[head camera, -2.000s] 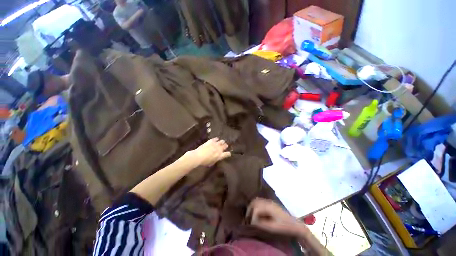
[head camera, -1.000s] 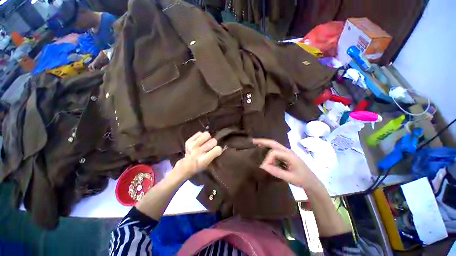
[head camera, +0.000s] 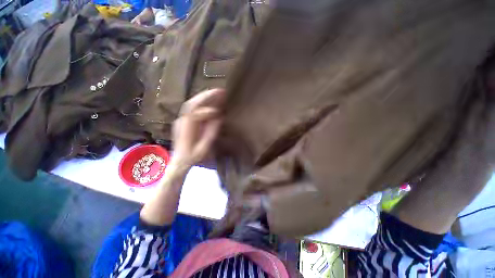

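A brown coat (head camera: 347,103) is lifted close to the camera, blurred, and fills the centre and right. A dark slit-like fold runs across it. My left hand (head camera: 198,127) is blurred at the lifted cloth's left edge, fingers curled; whether it grips the cloth cannot be told. My right hand is hidden; only its striped sleeve and forearm show at the lower right, below and beside the coat. More brown coat cloth (head camera: 103,59) with small whitish buttons and a stitched pocket lies on the white table (head camera: 97,176).
A red bowl (head camera: 126,172) of small cream pieces is on the table, left of my left forearm. Blue plastic (head camera: 27,250) lies on the floor at lower left. A white paper (head camera: 353,225) and a lime-green object (head camera: 392,200) show at the right. A person's hand is at the top left.
The brown cloth has been raised and swung up towards the camera, covering the right side. My right hand has gone behind it. The view has turned left and down.
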